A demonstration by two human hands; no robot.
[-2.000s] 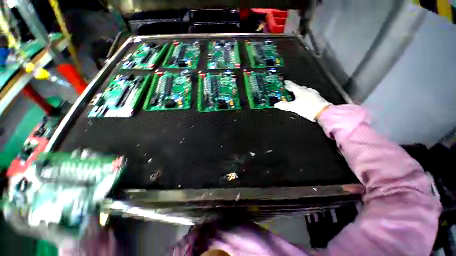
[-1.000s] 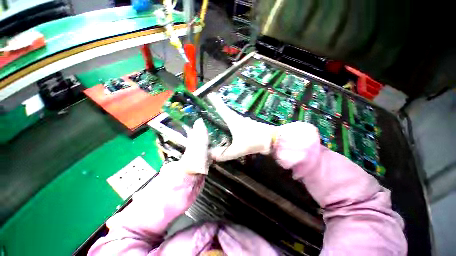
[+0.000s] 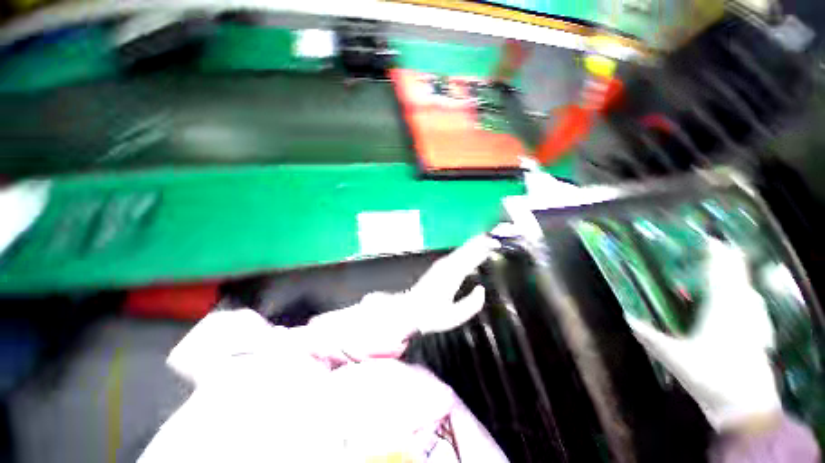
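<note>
The view is blurred by motion. My left hand (image 3: 443, 294), in a white glove, is beside the front of the black tray rack (image 3: 579, 335), empty, with thumb and fingers apart. My right hand (image 3: 724, 339), also gloved in white, is over the green circuit boards on the rack top, fingers spread. Its thumb is by the near edge of one circuit board (image 3: 633, 271); whether it grips that board is too blurred to tell. More circuit boards lie beyond and beside the hand, partly hidden by it.
A green-matted bench (image 3: 226, 217) runs left of the rack, beside a dark conveyor belt (image 3: 244, 118). A white dotted sheet (image 3: 390, 232) lies at the bench edge. A red-orange pad (image 3: 461, 145) holds small assemblies. A white heap (image 3: 20, 212) is at the far left.
The view has swung left towards the bench. My hands, together on a circuit board one second ago, are now apart; the left is empty, and the right is over the boards.
</note>
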